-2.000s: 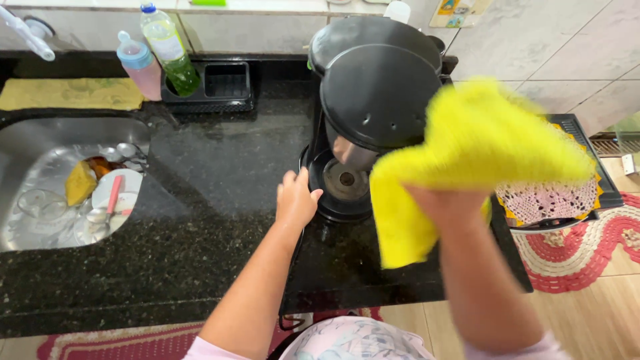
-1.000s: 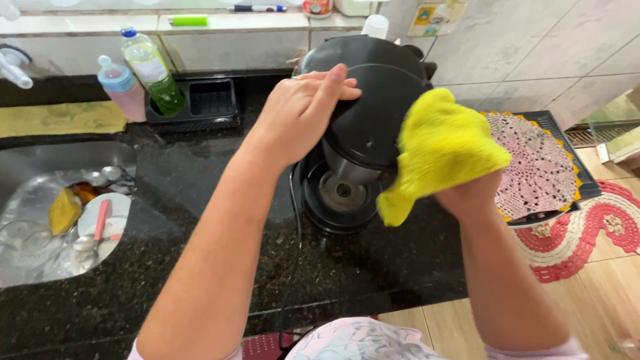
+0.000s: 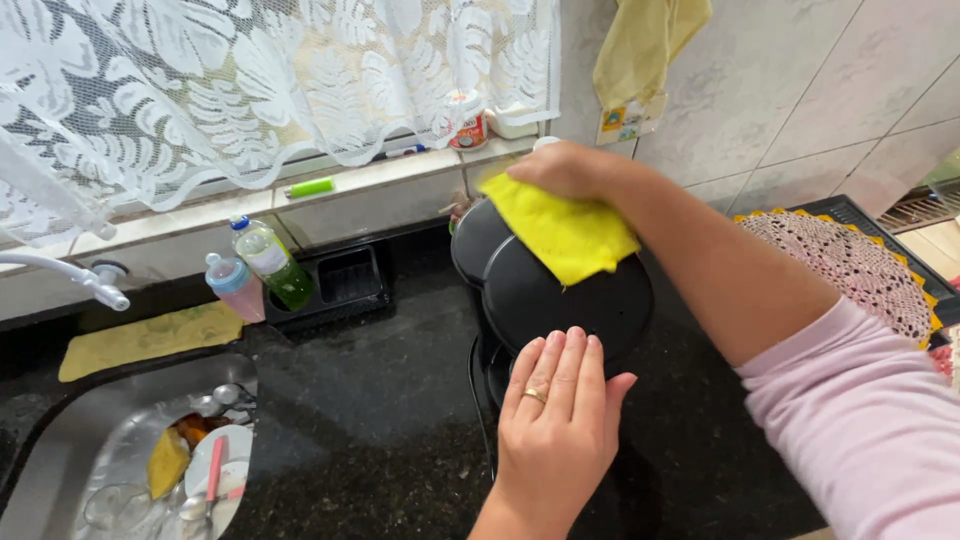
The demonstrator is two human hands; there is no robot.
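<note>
A black coffee maker [image 3: 525,300] stands on the dark granite counter [image 3: 375,442], its round lid facing up at me. My right hand [image 3: 566,171] grips a bright yellow cloth [image 3: 566,232], which lies over the back and top of the lid. My left hand [image 3: 559,412] is at the front edge of the lid, palm toward the machine, fingers straight and together, with nothing held. The lower part of the coffee maker is mostly hidden behind this hand.
A steel sink [image 3: 60,480] at left holds dishes and a sponge [image 3: 169,461]. Behind are a baby bottle [image 3: 234,289], a green detergent bottle [image 3: 274,262] and a black caddy [image 3: 349,277]. A crocheted doily [image 3: 840,270] covers something at right; a lace curtain [image 3: 300,75] hangs above.
My right hand has moved with the cloth from beside the machine onto the back of its lid. My left hand has come from the lid's top left to its front. The view has tilted up.
</note>
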